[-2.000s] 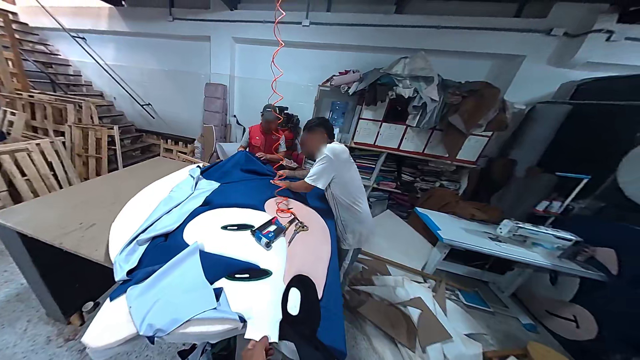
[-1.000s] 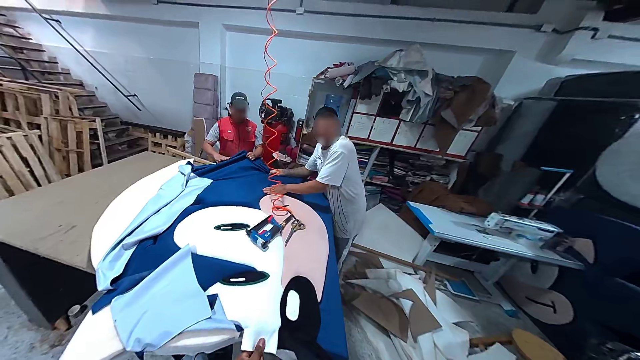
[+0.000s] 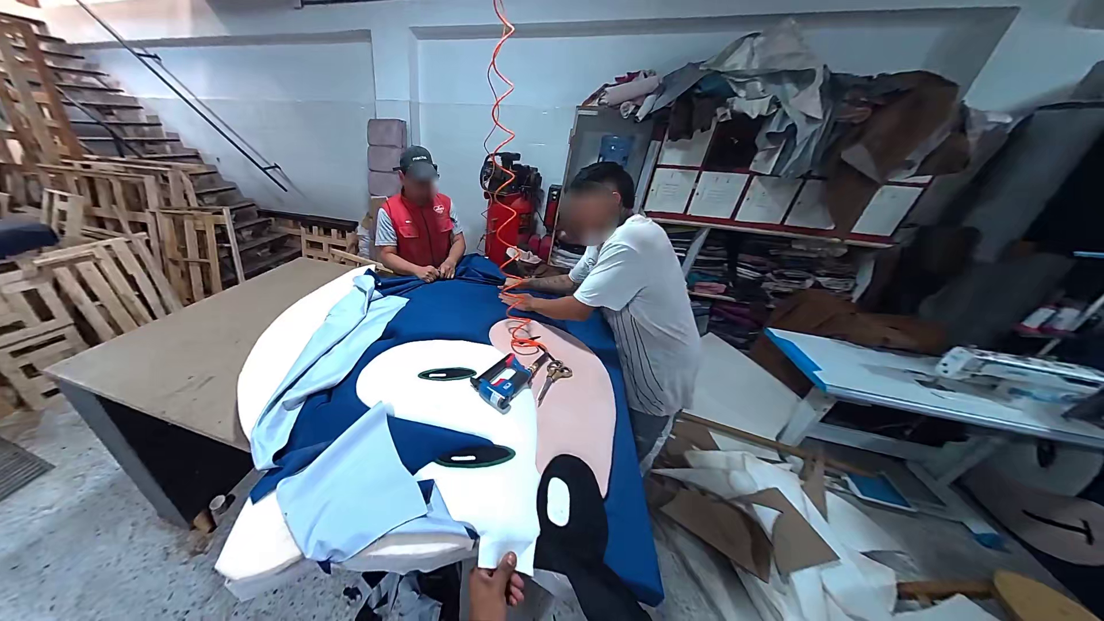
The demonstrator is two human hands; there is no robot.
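My left hand [image 3: 496,586] enters at the bottom centre and pinches the white fabric [image 3: 506,543] at the near edge of a large padded panel. My right hand is out of view. The panel carries white, pink [image 3: 573,379], black [image 3: 573,517] and dark blue fabric [image 3: 448,315] shapes, among them two dark eye-like ovals. Loose light-blue fabric [image 3: 354,483] lies over its left part. On the panel's middle rest a blue and red staple gun [image 3: 503,381], joined to an orange coiled hose [image 3: 503,129], and metal scissors [image 3: 554,374].
Two people stand at the far side, one in a red vest [image 3: 420,228], one in a white shirt [image 3: 647,302], hands at the blue fabric. A brown worktable [image 3: 190,336] is left. To the right are fabric and board scraps [image 3: 776,535] and a sewing machine [image 3: 1009,371] on a table.
The person in the red vest, bent behind the panel two seconds ago, stands more upright. My left hand stays at the white edge. The staple gun and scissors have not plainly moved.
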